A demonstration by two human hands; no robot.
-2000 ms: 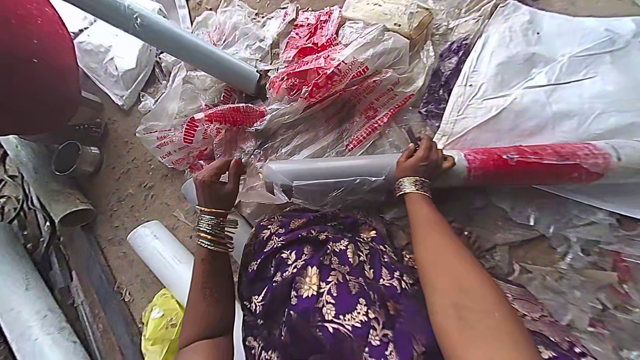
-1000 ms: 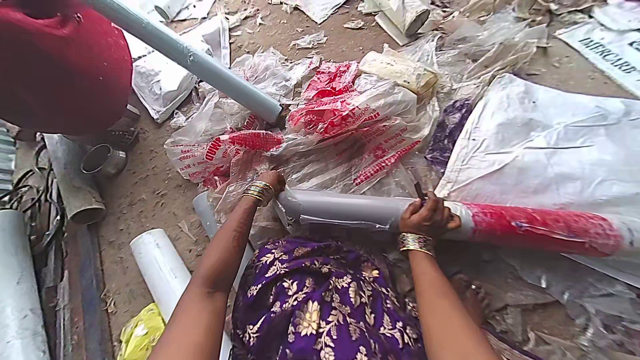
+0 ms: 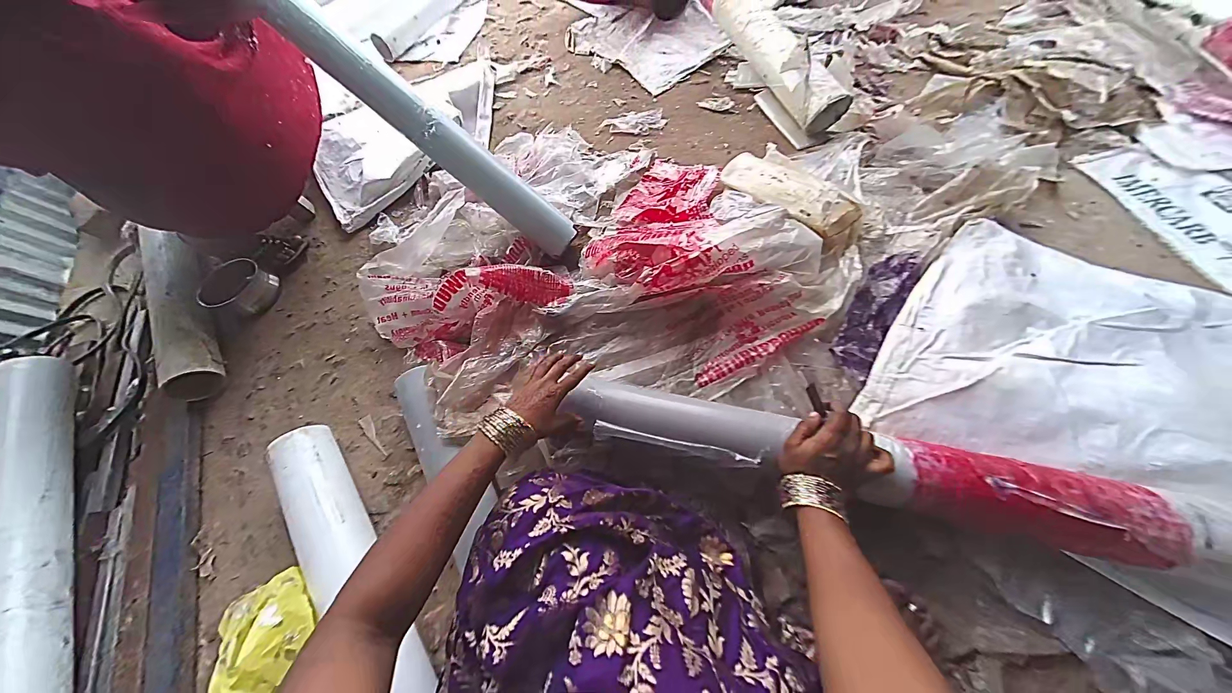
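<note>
A grey plastic pipe (image 3: 693, 419) lies across in front of my lap, with torn clear film along its side and a red printed wrap (image 3: 1049, 496) farther right. My left hand (image 3: 547, 390) rests at the pipe's left end, fingers spread, beside crumpled clear film. Closed around a small dark tool, perhaps a blade, my right hand (image 3: 830, 448) lies against the pipe's middle. Only the tool's tip (image 3: 816, 397) shows above my fingers. Beyond the pipe is a heap of clear and red printed plastic film (image 3: 664, 260). Purple patterned cloth covers my lap.
Another grey pipe (image 3: 452, 144) slants in from the upper left, beside a person in red cloth (image 3: 192, 125). White pipes (image 3: 322, 500) and a yellow bag (image 3: 262, 630) lie at lower left. A metal cup (image 3: 239, 287) is near an old pipe (image 3: 183, 318). A white sheet (image 3: 1059, 356) spreads right.
My left hand was by the film left of the pipe, then moved onto the pipe's left end, where its fingers have now spread. My right hand stays on the pipe with the dark tool.
</note>
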